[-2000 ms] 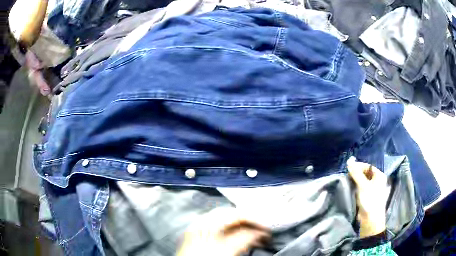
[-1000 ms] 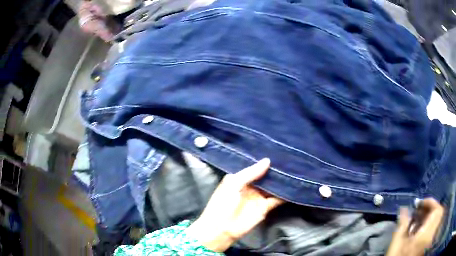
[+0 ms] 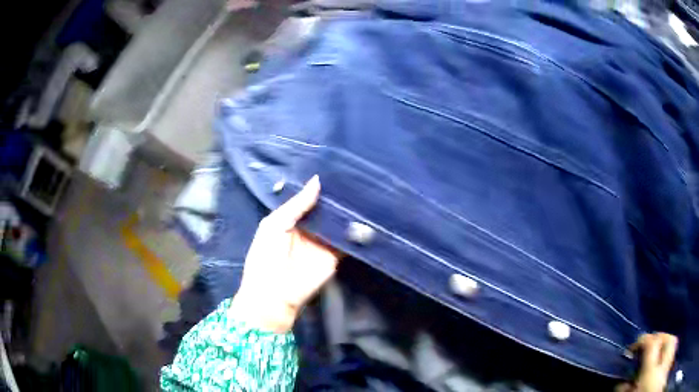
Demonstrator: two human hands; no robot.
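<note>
A dark blue denim jacket [image 3: 490, 168] with pale stitching fills the middle and right of the view, outside up. Its button placket [image 3: 406, 256] runs slantwise from upper left to lower right with several silvery metal buttons. My left hand [image 3: 287, 264], in a green and white sleeve, pinches the placket near its left end, thumb on top and fingers under it. My right hand [image 3: 655, 360] is at the lower right, partly cut off and blurred, with its fingers at the placket's right end. No tool can be made out in it.
Other garments show blurred at the top right corner. On the left are a large grey bin [image 3: 153, 69], a floor with a yellow line [image 3: 152, 256] and a dark green object [image 3: 96, 371] at the bottom edge. Grey cloth [image 3: 368, 325] lies under the placket.
My left hand has moved left along the placket, towards its left end. The placket is now lifted and stretched on a slant between both hands. The view has shifted left, showing more floor.
</note>
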